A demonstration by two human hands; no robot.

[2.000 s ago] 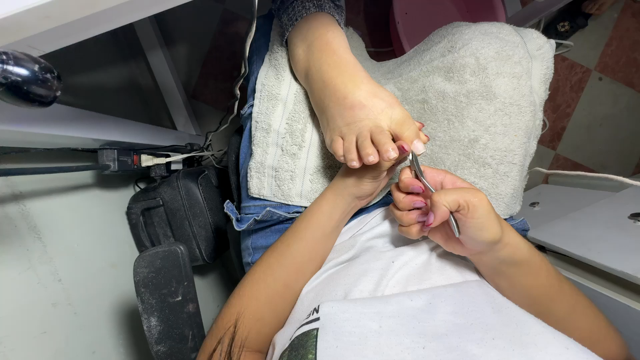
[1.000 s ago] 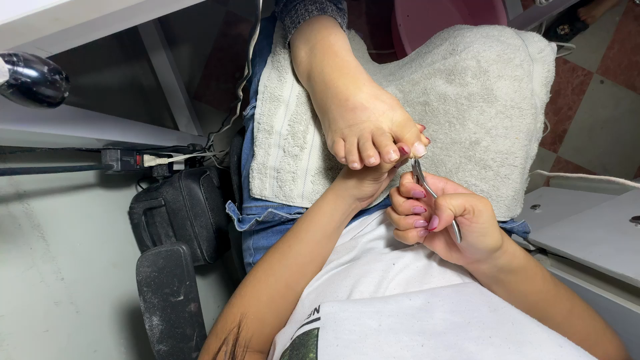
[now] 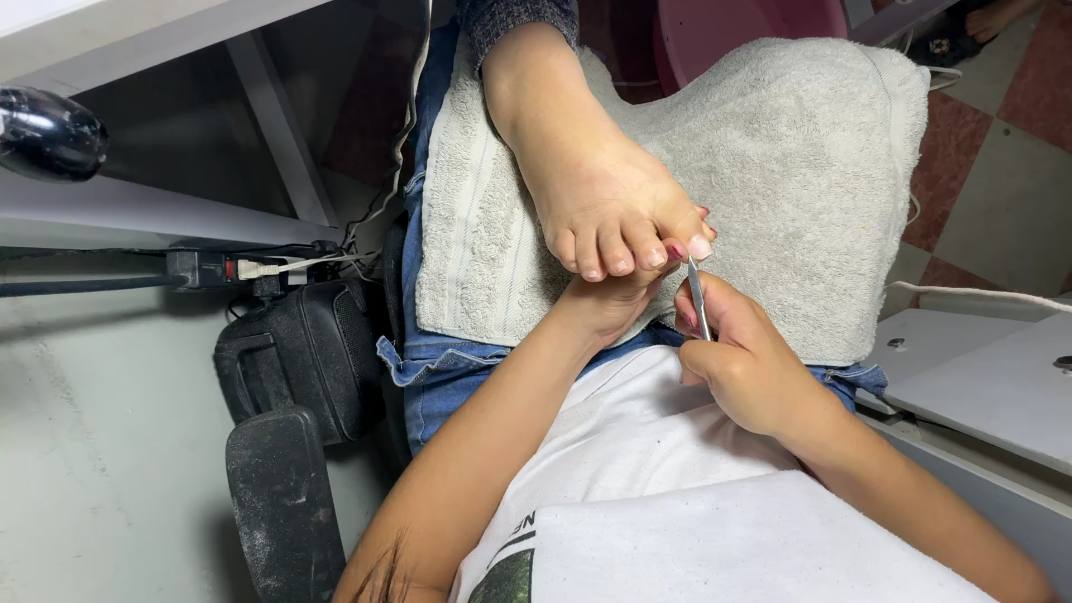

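Observation:
Another person's bare foot (image 3: 595, 167) rests over a light grey towel (image 3: 779, 167) spread across my lap. Beneath the toes, my left hand (image 3: 624, 293) holds the front of the foot; a red-nailed finger shows beside the big toe, and the palm is mostly hidden. My right hand (image 3: 737, 343) grips metal nippers (image 3: 698, 300), seen edge-on, whose tip is at the edge of the big toenail (image 3: 700, 246). Whether the jaws are apart cannot be told.
A pink basin (image 3: 745, 33) is behind the towel. Left are a white table frame (image 3: 276, 126), a power strip with cables (image 3: 201, 270), a black case (image 3: 293, 360) and a dusty black armrest (image 3: 280, 502). White drawers (image 3: 963, 360) stand at right.
My right hand has turned, so the nippers now show edge-on and more upright, with their tip still by the big toenail. The foot and my left hand have stayed in place.

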